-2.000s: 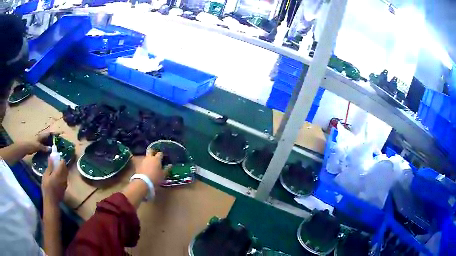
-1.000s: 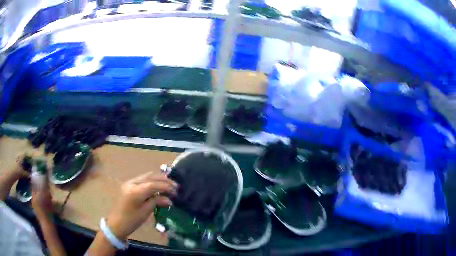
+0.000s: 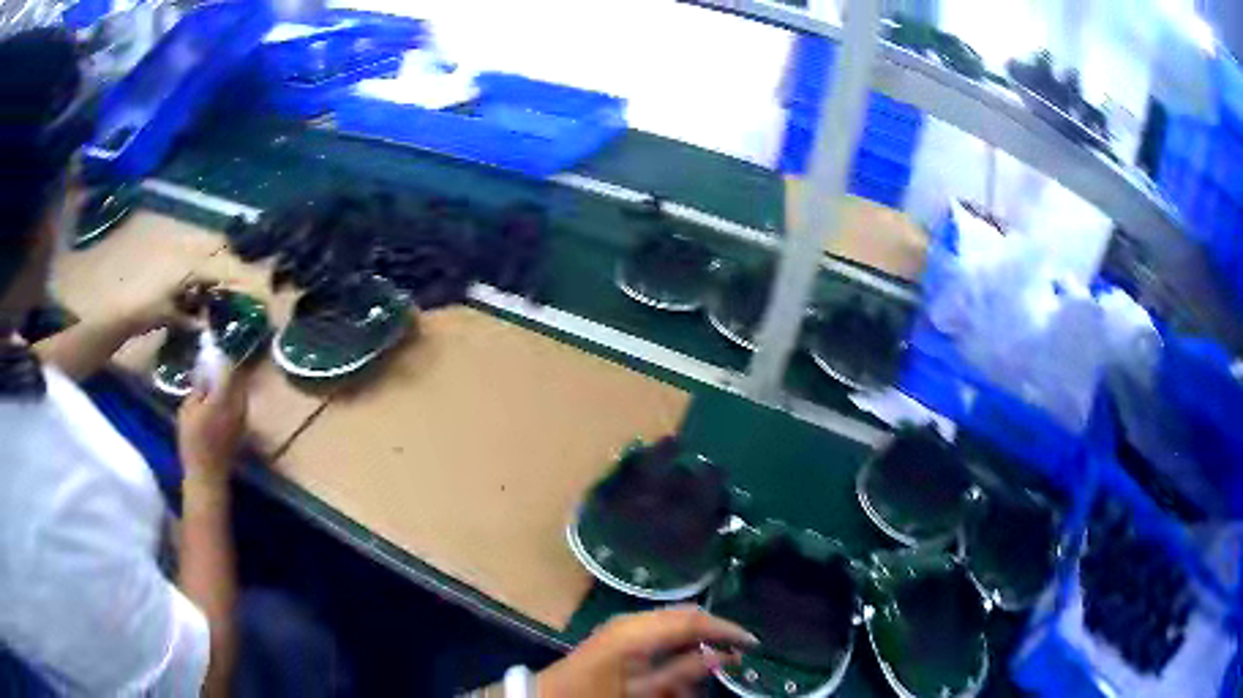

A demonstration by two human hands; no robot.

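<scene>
My left hand, with a white wristband, is at the bottom edge, partly cut off. Its fingertips overlap the left rim of a housing assembly with green board and black insert; whether they grip it is unclear. My right hand is not in view. Another housing assembly lies just behind, partly on the cardboard sheet. More assemblies lie to the right and behind, open side up.
A person at left holds a small white tool at an assembly. Another assembly lies beside a dark heap of loose parts. A metal post rises from the green bench. Blue crates stand behind; a crate with black parts is at right.
My left hand has moved right and towards me, away from the dark heap. The assembly it touched beside the heap is gone from there. One more assembly lies in the front right group.
</scene>
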